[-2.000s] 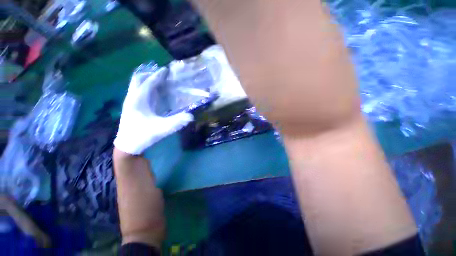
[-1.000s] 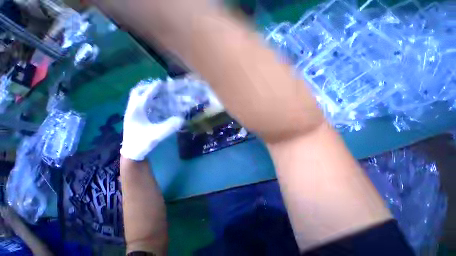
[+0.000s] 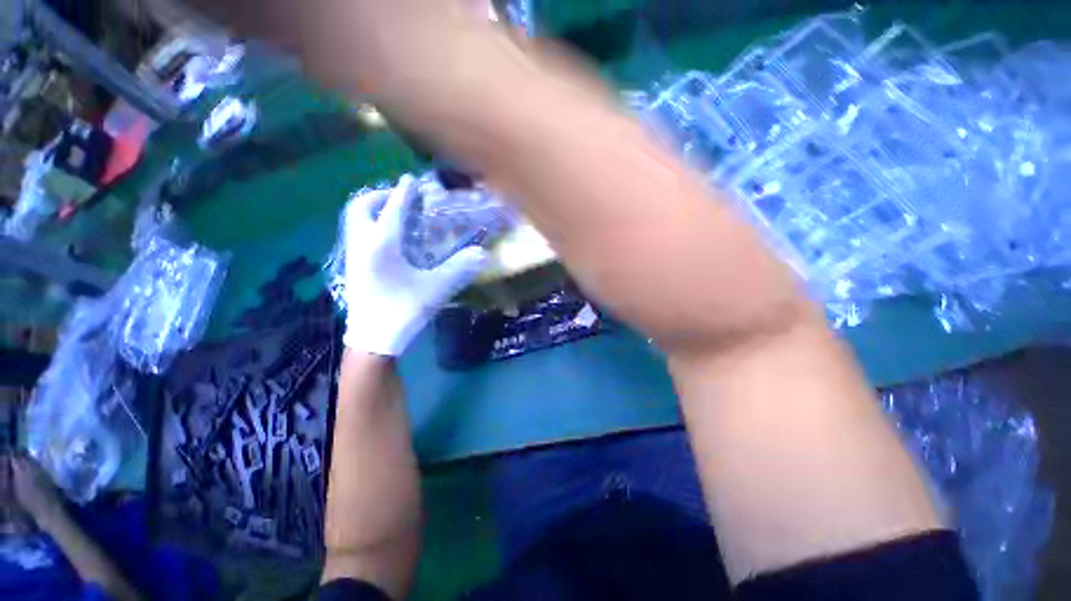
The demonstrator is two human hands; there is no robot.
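Note:
My left hand point(image 3: 393, 276), in a white glove, is closed around a clear phone case point(image 3: 446, 229) at the jig. The jig point(image 3: 517, 332) has a black base plate with white lettering and a cream block, partly hidden by the case and my right forearm. My right arm reaches across the picture to the upper left. My right hand is cut off or blurred at the top edge, so its fingers cannot be seen.
A black parts tray point(image 3: 247, 452) with scattered black fittings is at the lower left, with loose fittings behind it. Bagged cases point(image 3: 170, 305) lie left. A pile of clear cases point(image 3: 869, 176) is at the right. A carton point(image 3: 1057, 399) with wrapped pieces is below. Another person's arm point(image 3: 59, 522) shows at lower left.
The view has shifted, so the tray shows more fully. My right forearm has swung further to the upper left since the oldest frame. My left hand stays at the jig with the case.

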